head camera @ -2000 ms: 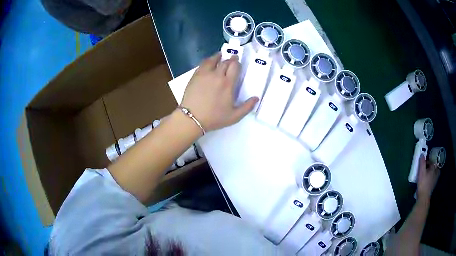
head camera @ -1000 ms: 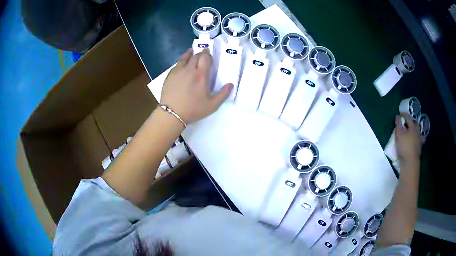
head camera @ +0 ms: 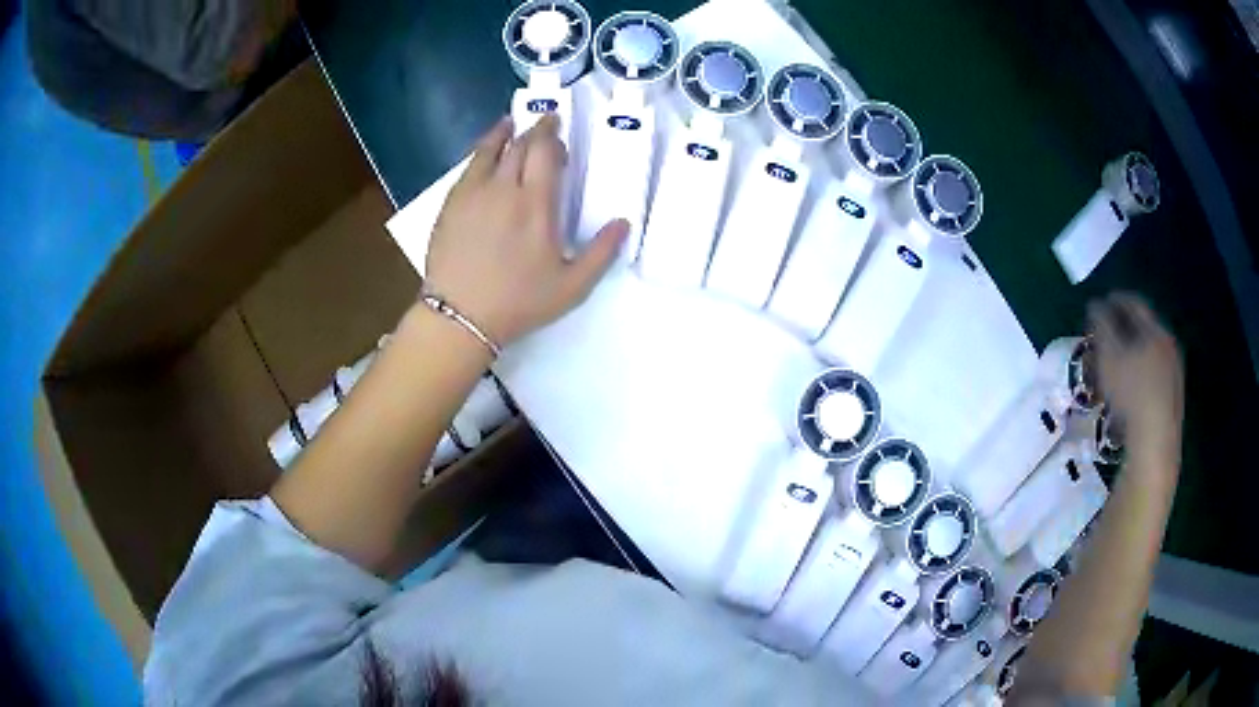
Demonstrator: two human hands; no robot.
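Note:
White handheld fans [head camera: 690,207] lie side by side in a fanned upper row on a white sheet [head camera: 608,401]. A second row of fans [head camera: 780,553] lies nearer my body. My left hand [head camera: 511,249] rests on the handle of the leftmost upper fan [head camera: 543,108], fingers spread below its dark oval window. My right hand [head camera: 1143,380] is slightly blurred, above the sheet's right edge. Two fans [head camera: 1019,449] lie beside and partly under it, their heads partly covered. Its fingertips are unclear, so I cannot tell if it grips anything.
An open brown carton [head camera: 166,345] stands at the left, with white fans [head camera: 325,414] inside, partly hidden by my left forearm. One loose fan [head camera: 1095,238] lies on the dark green conveyor [head camera: 994,83]. A person's dark grey headwear [head camera: 152,62] shows at the top left.
My right hand has come back from the conveyor, and two fans now lie at the sheet's right edge. My left hand stays on the leftmost fan. The view has shifted.

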